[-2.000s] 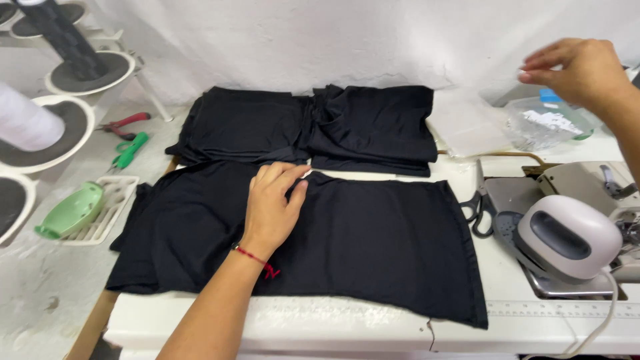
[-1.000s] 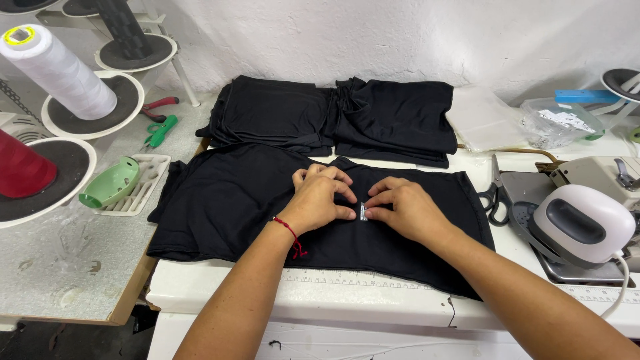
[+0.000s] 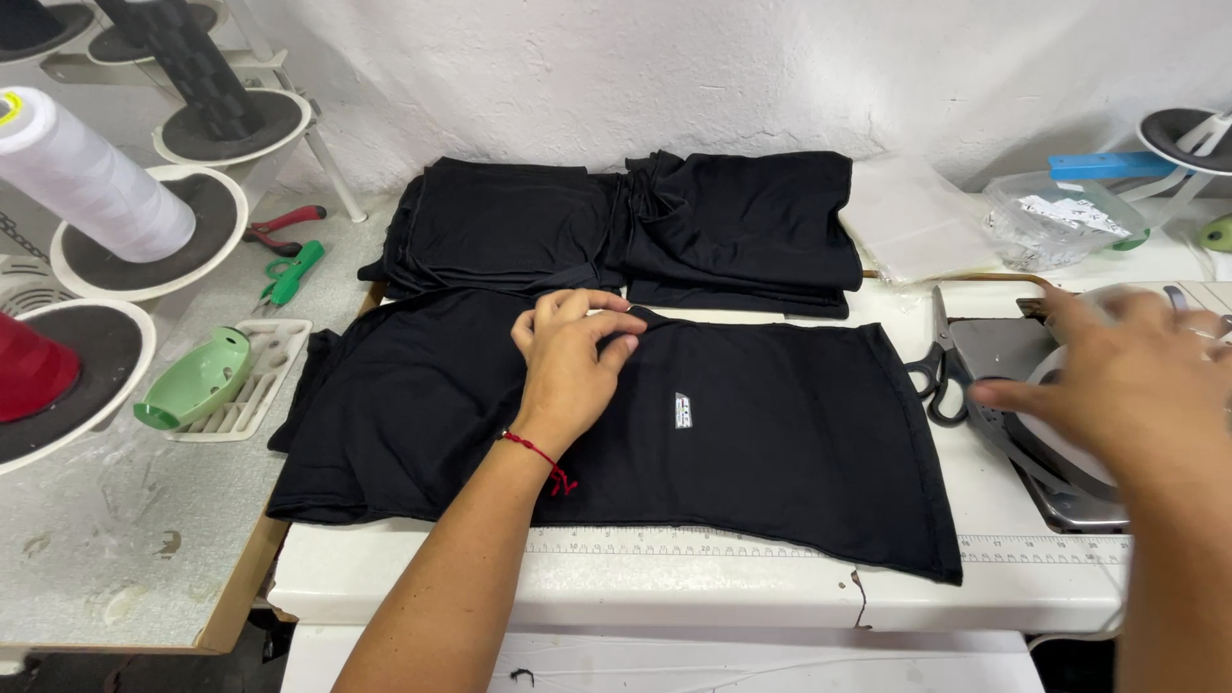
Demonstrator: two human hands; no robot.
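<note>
A black fabric garment [image 3: 770,462] lies spread over the white table, a small white label [image 3: 683,411] flat on it. My left hand [image 3: 573,351], with a red cord bracelet at the wrist, rests on the cloth left of the label, fingers bent near the upper edge; whether it pinches the cloth is unclear. My right hand [image 3: 1126,375], blurred, is over the small white heat press [image 3: 1059,423] at the right and hides much of it; its fingers look spread. Folded black garments [image 3: 510,221] are stacked behind, beside more black cloth [image 3: 751,221].
Black-handled scissors [image 3: 941,385] lie beside the press. Behind them are clear plastic sheets [image 3: 919,217] and a clear tub of white labels [image 3: 1064,221]. At left are thread cones [image 3: 106,183], green thread snips [image 3: 292,274], red-handled pliers [image 3: 284,226] and a green dish [image 3: 202,380]. A ruler strip [image 3: 674,541] runs along the table front.
My right hand has left the label and moved right to the press. The label, between my fingertips one second ago, now lies alone on the cloth. My left hand remains on the garment.
</note>
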